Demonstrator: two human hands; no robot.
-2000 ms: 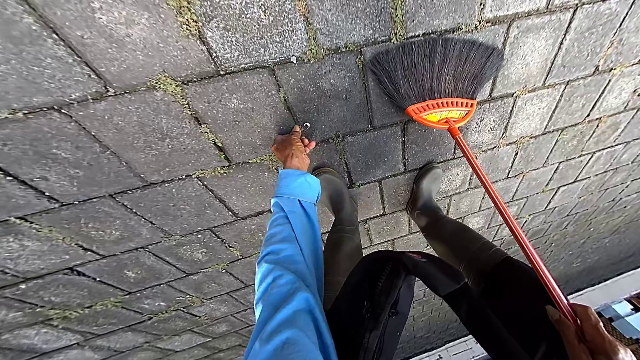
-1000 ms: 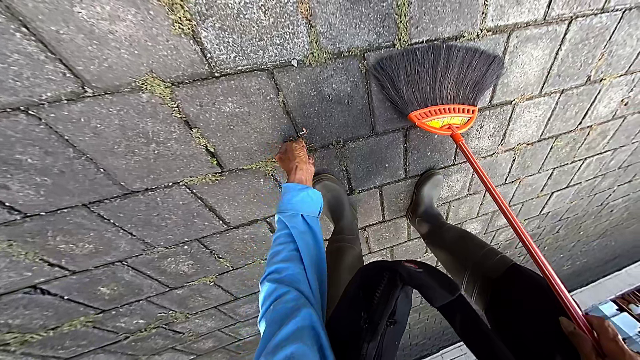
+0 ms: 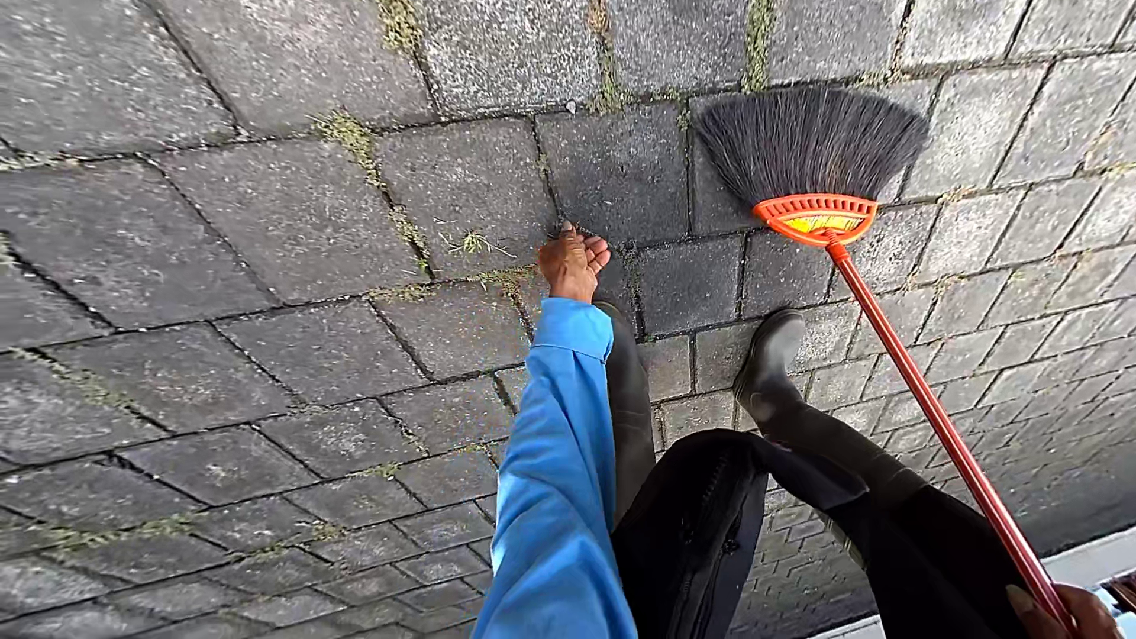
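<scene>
My left hand (image 3: 575,260), in a blue sleeve, is low over the grey pavers (image 3: 617,173). Its fingers are curled, with the fingertips at a joint between pavers; whether they pinch anything cannot be made out. Just left of it, a small loose tuft of grass (image 3: 475,244) lies on a paver. At the bottom right my right hand (image 3: 1061,612) is closed around the red handle of a broom (image 3: 945,422). The broom's orange head (image 3: 816,216) points away from me, its dark bristles (image 3: 812,142) spread over the pavers.
Dark rubber boots (image 3: 770,355) stand below the broom head and beside my left arm. A black bag (image 3: 701,524) hangs at the bottom middle. Green growth (image 3: 351,138) fills several paver joints. A pale edge (image 3: 1096,557) crosses the lower right corner.
The loose grass tuft now lies on the paver left of my left hand, where the earlier frames show bare paver. My right hand keeps hold of the broom.
</scene>
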